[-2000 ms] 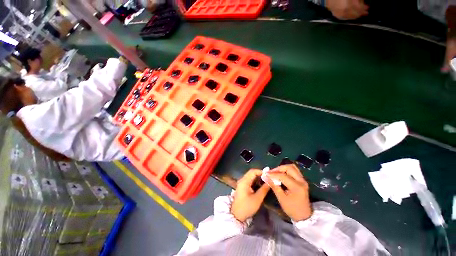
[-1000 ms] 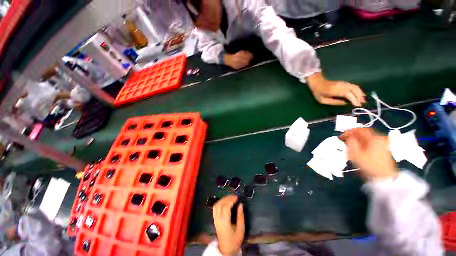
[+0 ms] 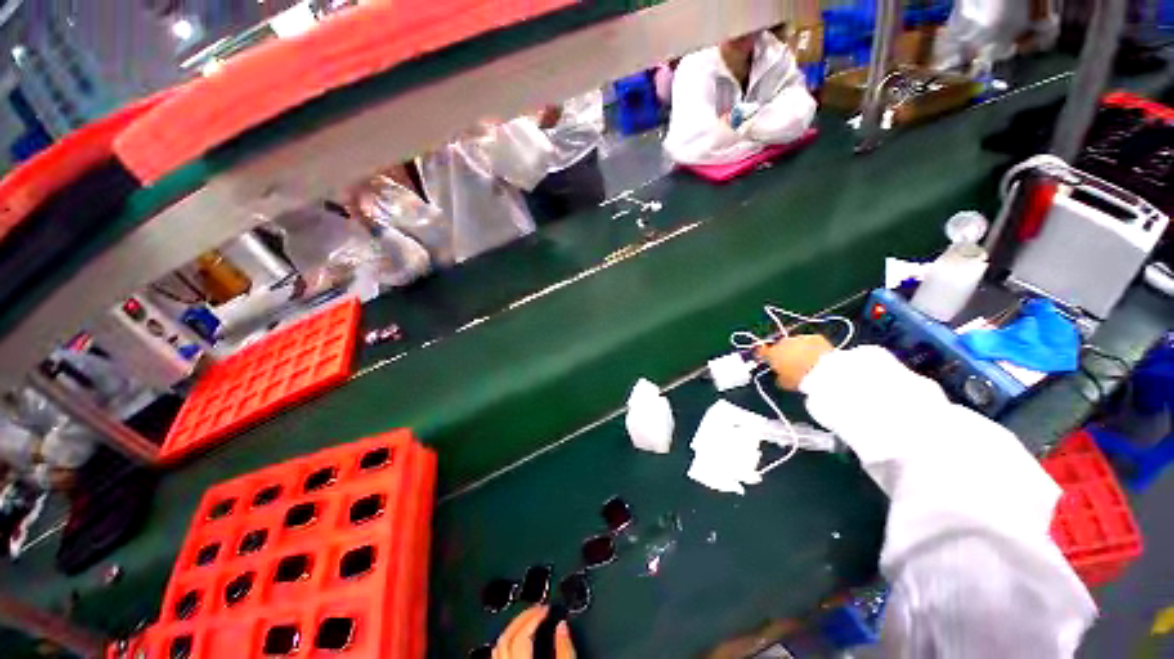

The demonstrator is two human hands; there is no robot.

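Note:
My left hand (image 3: 525, 635) is cut off by the bottom edge, with a black square unit (image 3: 554, 633) between its fingers. Several similar units (image 3: 600, 551) lie on the green bench just beyond it. My right hand (image 3: 798, 359) is stretched out at a looped white cord (image 3: 837, 322), beside a small white block (image 3: 730, 372); its grip is too small to tell. Crumpled white wipes (image 3: 724, 453) and a clear tube (image 3: 811, 439) lie nearer me. A white boxy object (image 3: 650, 416) stands to their left. Orange-red stacked trays (image 3: 415, 541) hold black units in pockets at left.
Another orange-red tray (image 3: 264, 386) lies beyond. On the right are a blue control box (image 3: 946, 348) with a blue cloth (image 3: 1026, 337), a white bottle (image 3: 950, 279), a white-grey case (image 3: 1088, 245) and a red-orange crate (image 3: 1092, 511). People in white smocks are across the bench. An overhead shelf crosses the top left.
The view has swung right. My hands have parted; my right hand has moved from the front edge, past the wipes, to the cord. My left hand stays by the units.

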